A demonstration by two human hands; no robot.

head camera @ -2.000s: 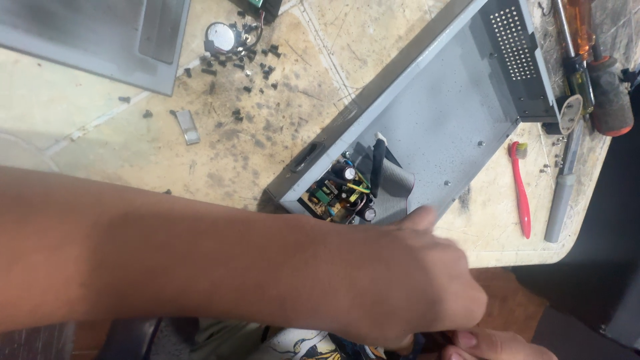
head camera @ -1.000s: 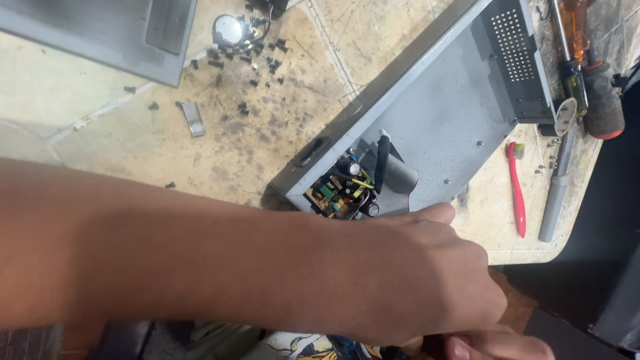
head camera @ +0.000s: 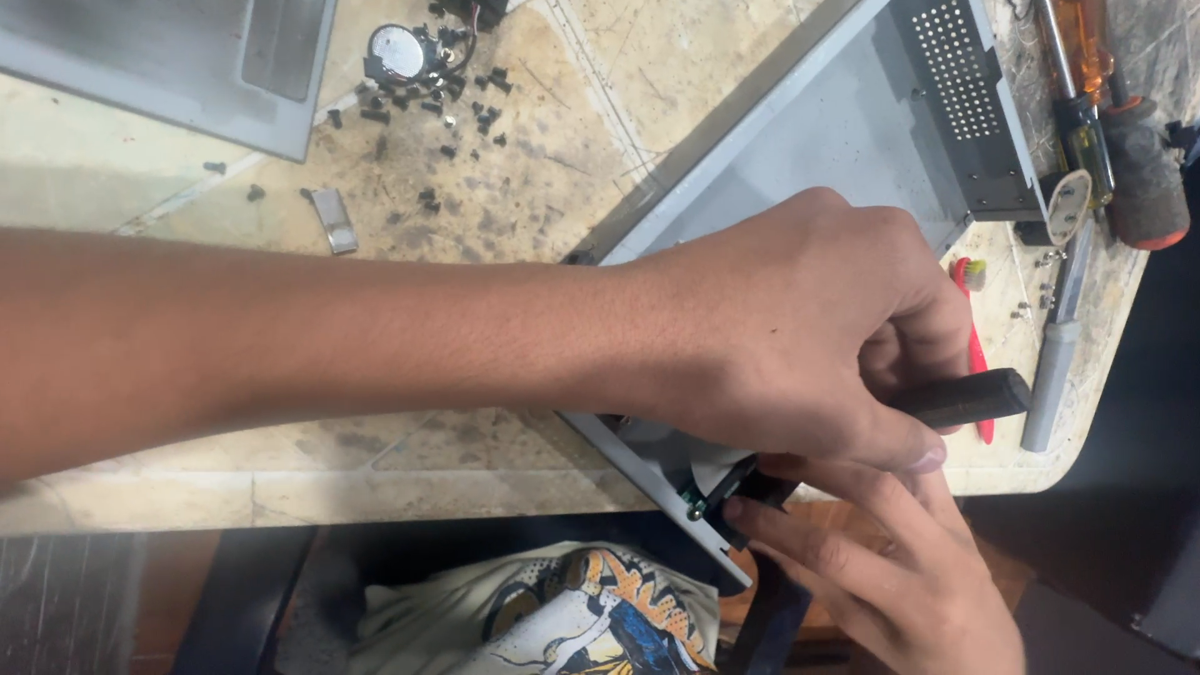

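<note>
My left hand (head camera: 806,328) reaches in over a grey metal equipment case (head camera: 769,150), its fingers and thumb closed around a dark cylindrical handle (head camera: 975,397). The other end of that handle is hidden by the hand. My right hand (head camera: 900,562) is below it, at the near edge of the case, with fingers on both sides of a black part (head camera: 771,489). A small piece of green circuit board (head camera: 695,507) shows beside this part. My left forearm covers the case's left corner.
Small black screws (head camera: 429,199), a coin-type part (head camera: 397,52) and a metal clip (head camera: 334,221) lie on the stone table. A grey panel (head camera: 169,84) is upper left. At right are a red toothbrush (head camera: 977,352), a grey-handled tool (head camera: 1050,384) and screwdrivers (head camera: 1087,141).
My left hand has moved up and over the case, and a dark handle now shows in it. The forearm now hides the circuit board that showed earlier. More of my right hand is visible.
</note>
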